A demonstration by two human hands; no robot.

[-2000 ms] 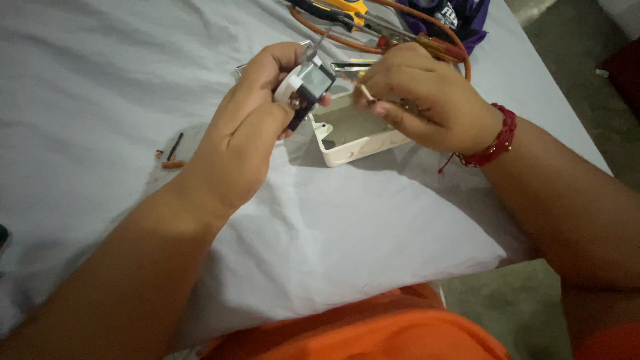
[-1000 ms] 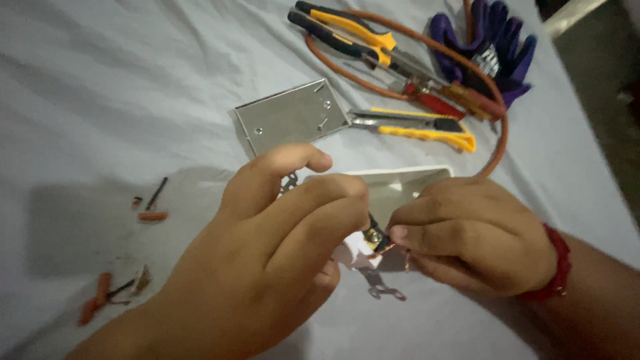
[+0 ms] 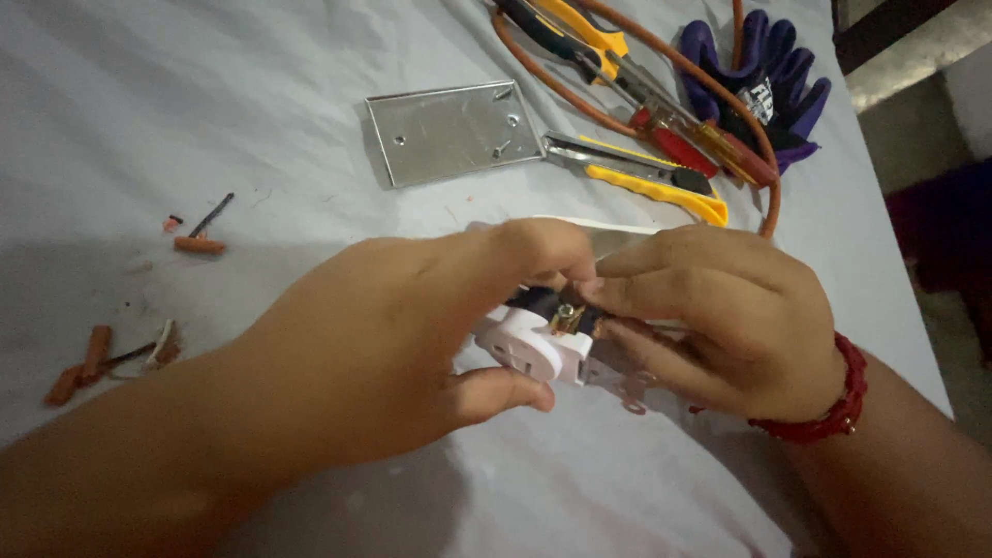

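An electrical outlet with a white face and black back lies tilted in my left hand, gripped between the fingers above and the thumb below. A brass terminal screw shows on its side. My right hand meets the outlet at that side, its thumb and fingers pinched together beside the screw; copper strands show at the fingertips, though most of the wire is hidden. Behind both hands the rim of a white box shows.
Beyond the hands lie a metal cover plate with screws, a yellow utility knife, screwdrivers, pliers, an orange cable and a purple work glove. Scraps of cable sheath are at left.
Since two seconds ago the outlet has been turned in my left hand, and my right hand has come from above the box to its side terminal. The view has shifted and moved closer.
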